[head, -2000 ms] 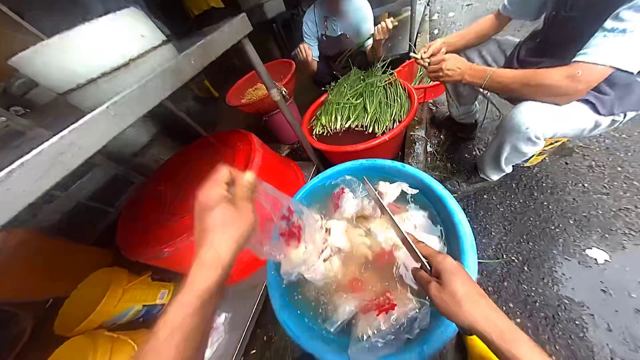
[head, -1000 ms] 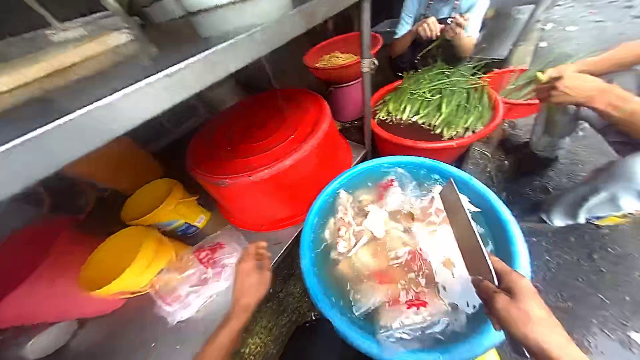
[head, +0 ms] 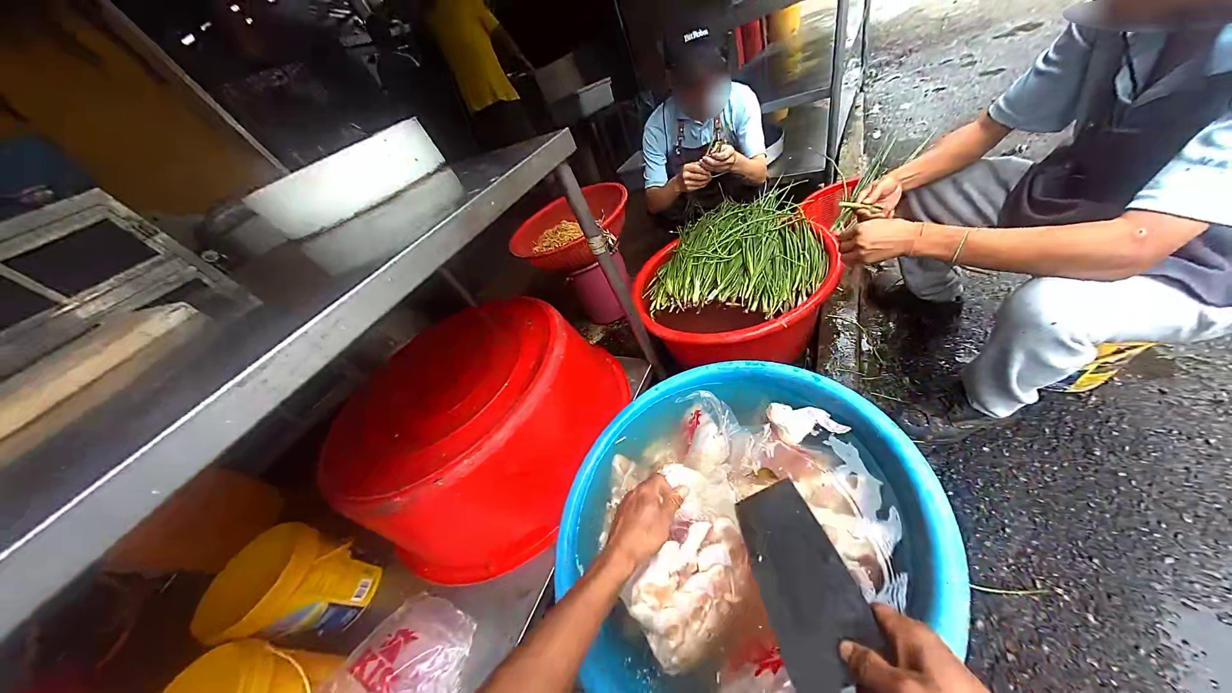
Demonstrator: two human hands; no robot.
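Observation:
A blue plastic tub (head: 948, 510) holds cloudy water and several clear plastic bags of pale raw meat (head: 688, 587), some with red print. My left hand (head: 647, 515) grips the top of one meat-filled bag at the tub's left side. My right hand (head: 910, 654) is closed round the handle end of a cleaver (head: 804, 577), whose wide dark blade lies over the bags and points away from me. A crumpled plastic bag with red print (head: 409, 650) lies outside the tub at the lower left.
An upturned red tub (head: 472, 443) and yellow buckets (head: 289, 582) stand left, beneath a metal counter (head: 289, 327). Beyond my tub is a red basin (head: 741, 342) of green stalks (head: 741, 255). Two people (head: 707, 144) (head: 1088, 221) crouch or sit there, handling stalks. Wet asphalt (head: 1088, 500) lies right.
My left hand has moved from beside the printed bag at the left into the blue tub and taken hold of a meat-filled bag. The cleaver stays in my right hand.

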